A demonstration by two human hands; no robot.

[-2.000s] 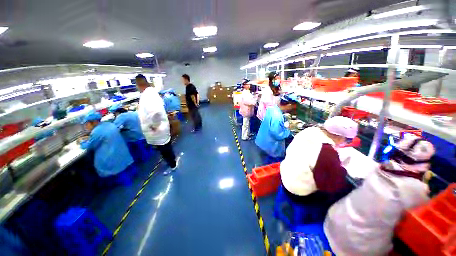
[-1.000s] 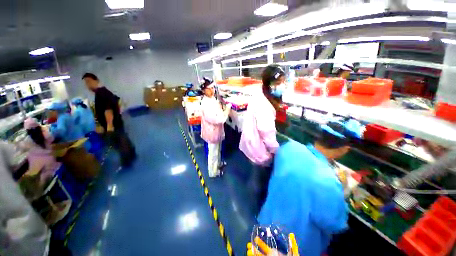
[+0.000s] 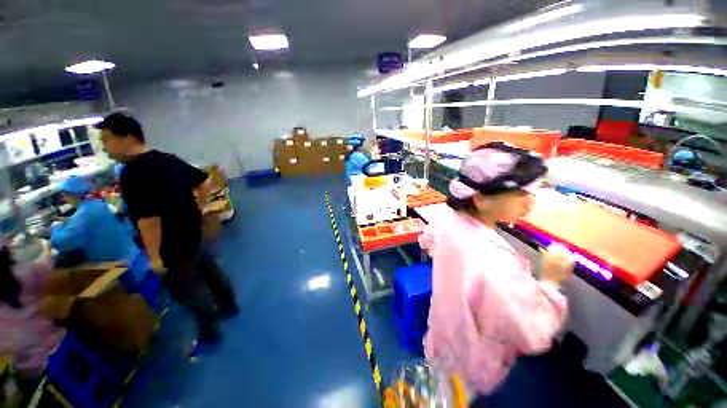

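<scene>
A shiny clear plastic bag shows at the bottom edge, blurred and cut off; its contents cannot be made out. Orange-yellow finger cots flank it. My left hand shows only as several covered fingertips at the bag's left side, closed on it. My right hand shows only as a covered fingertip against its right side. Both palms and wrists are out of the picture.
A person in pink stands close at right beside a line with a red-orange tray. A blue stool and a parts cart stand beyond. A person in black is in the aisle at left, near open cardboard boxes.
The view has moved forward along the aisle. The nearby worker in blue has left the view, and the person in pink is now close. The bag stays held at the bottom edge.
</scene>
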